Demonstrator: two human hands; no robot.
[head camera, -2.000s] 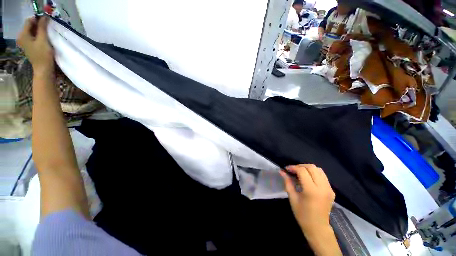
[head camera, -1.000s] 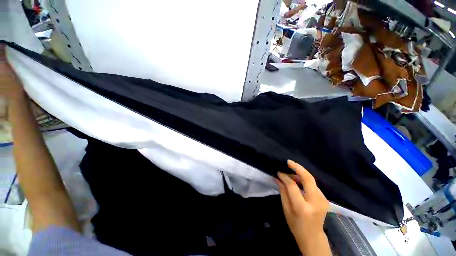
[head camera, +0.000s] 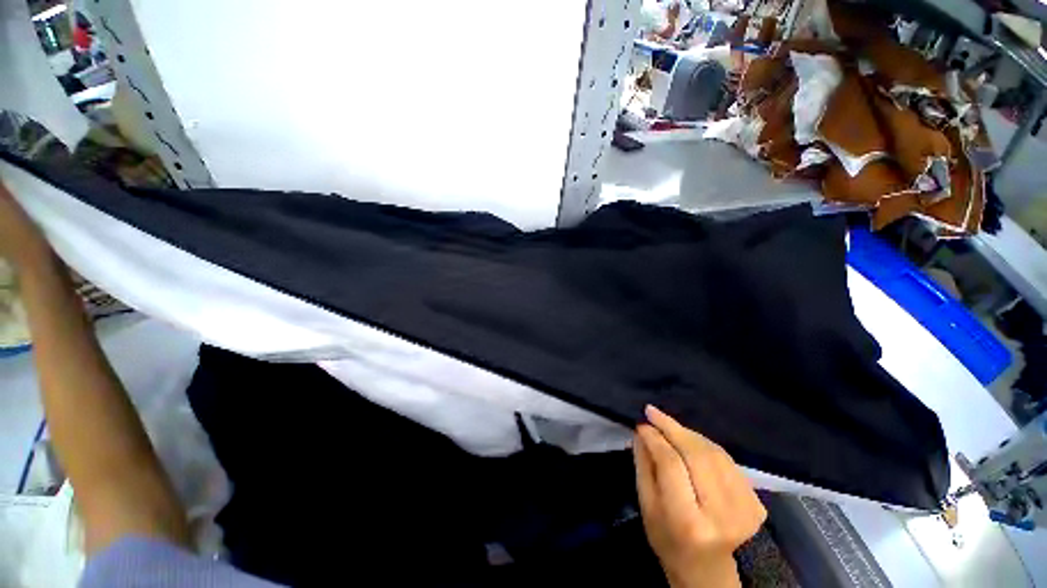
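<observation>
A large black cloth (head camera: 551, 310) with a white lining (head camera: 344, 345) along its near edge stretches taut from the far left to the sewing machine (head camera: 1016, 482) at the lower right. Its right end lies at the needle area. My right hand (head camera: 695, 494) pinches the black edge between thumb and fingers near the middle. My left forearm reaches to the left picture edge, where the cloth's left end also leaves the picture; only part of my left hand (head camera: 14, 230) shows, its fingers cut off. More black cloth hangs below in front of me.
A white partition (head camera: 379, 103) with perforated grey posts (head camera: 591, 115) stands behind the cloth. Brown-and-white pieces (head camera: 873, 126) are piled at the back right. A blue tray (head camera: 930, 304) lies behind the white table (head camera: 947, 402). A ruler-like strip (head camera: 832, 540) runs along the table's front.
My left hand has moved left and down from the upper left to the picture's edge, drawing the cloth flatter. My right hand has shifted slightly lower, still pinching the edge.
</observation>
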